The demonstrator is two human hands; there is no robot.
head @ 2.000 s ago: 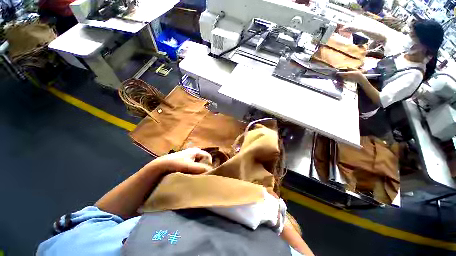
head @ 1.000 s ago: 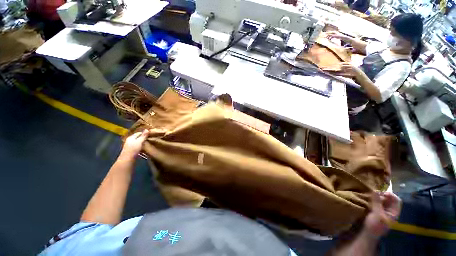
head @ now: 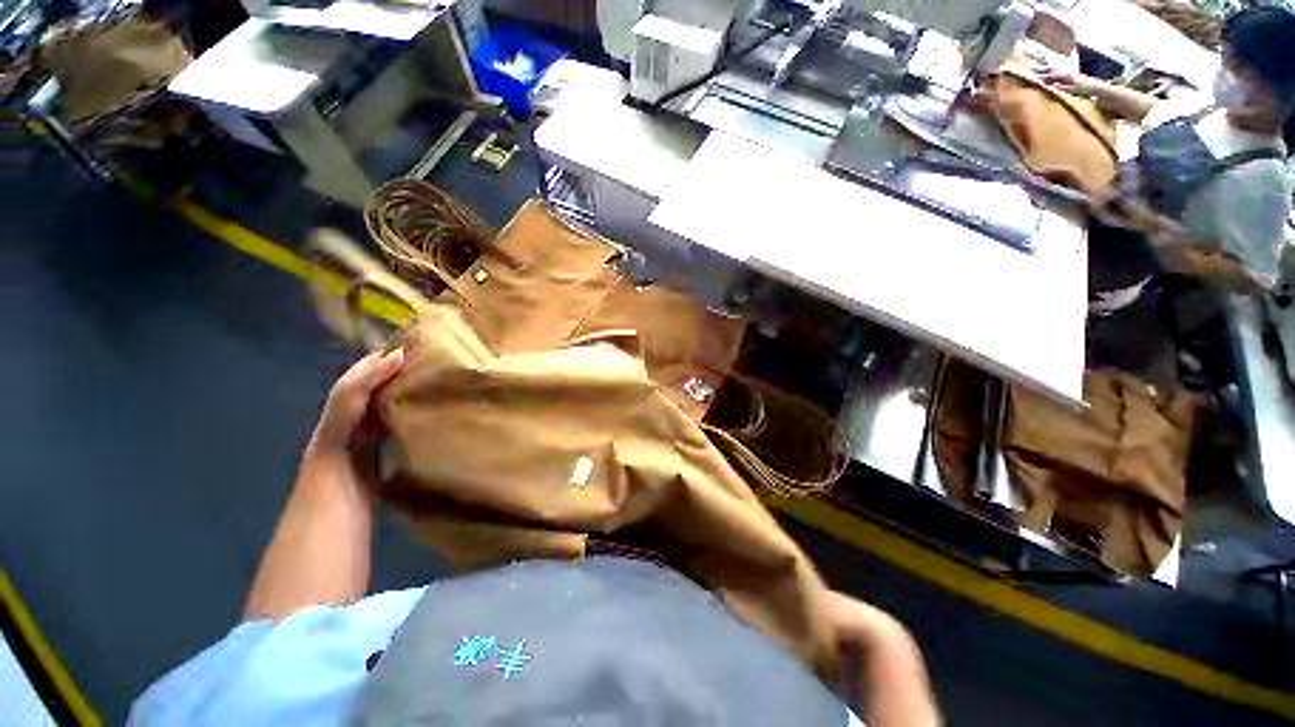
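A floppy brown tote bag (head: pixel 547 426) hangs between my two hands, with a small whitish patch on its face. My left hand (head: pixel 358 405) grips its left end; a blurred loop handle sticks out above that hand. My right hand (head: pixel 869 646) is at the bag's lower right end, closed on it, partly cut off by my body and the picture's bottom. Behind the bag lies a pile of brown bags (head: pixel 547 270), with looped handles bunched at its left and right ends and a small metal fitting near the left handles. My fingers are partly hidden by cloth.
A white machine table (head: pixel 881 263) stands beyond the pile, with a clamp plate (head: pixel 966 199) on it. A seated person works there on a brown piece. A second brown stack (head: pixel 1086 469) lies below right. A blue bin (head: pixel 514 71) and another white table (head: pixel 256 71) stand behind left.
The bag was bunched against me, then was stretched wide between my hands. Now my right hand is lower and nearer my body, the bag is slacker, and the pile's right-hand handles show.
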